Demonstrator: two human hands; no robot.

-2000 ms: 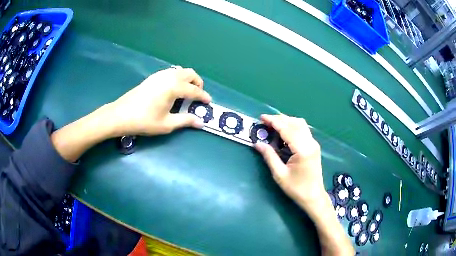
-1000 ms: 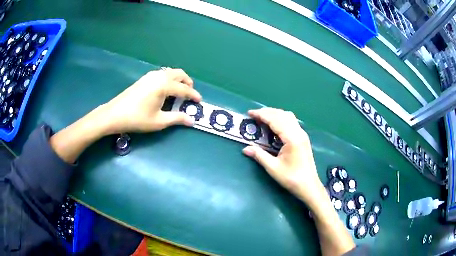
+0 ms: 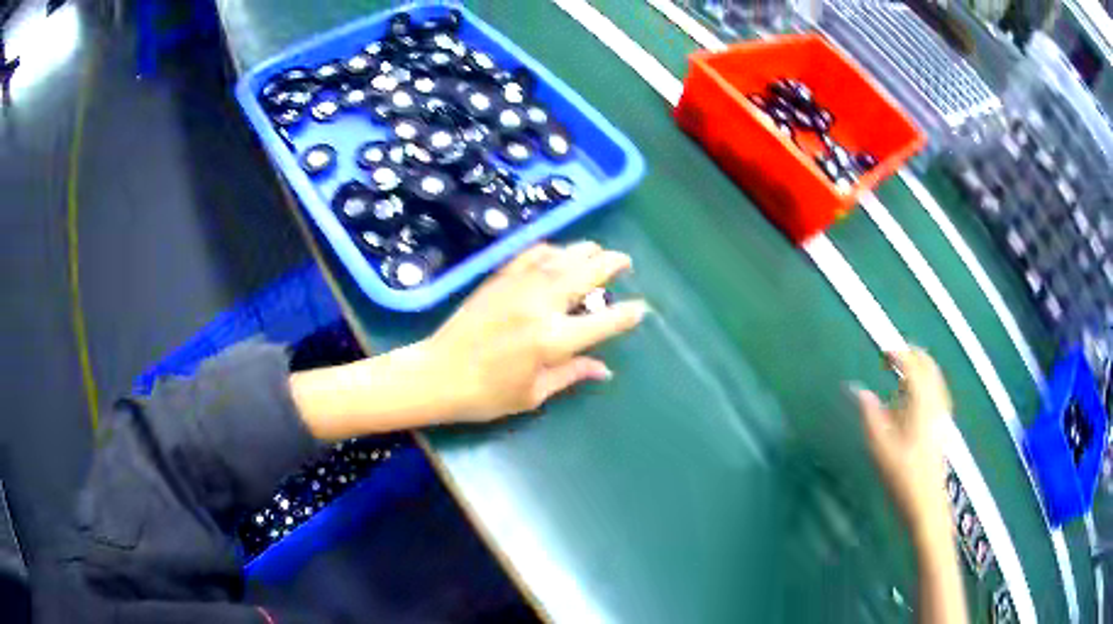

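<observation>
My left hand point(image 3: 519, 335) is over the green bench beside the large blue tray point(image 3: 632, 183), fingers spread. A small round part point(image 3: 594, 301) shows between its fingers; I cannot tell whether it is gripped or lies on the bench. The tray is heaped with black round parts point(image 3: 432, 185) with pale centres. My right hand point(image 3: 909, 427) is over the bench at the right, slightly blurred, thumb and fingers apart, with nothing seen in it. Strips with round parts point(image 3: 970, 524) lie beside my right forearm, partly hidden and blurred.
A red-orange bin point(image 3: 763, 165) with dark parts stands at the far side. A small blue bin point(image 3: 1052, 457) stands at the right. White strips point(image 3: 854, 287) run along the bench. A lower blue bin point(image 3: 348, 518) of small parts is below the bench edge, partly behind my left arm.
The view has swung left, bringing the whole large tray and the red-orange bin in. Both hands have let go of the strip they held and are now far apart.
</observation>
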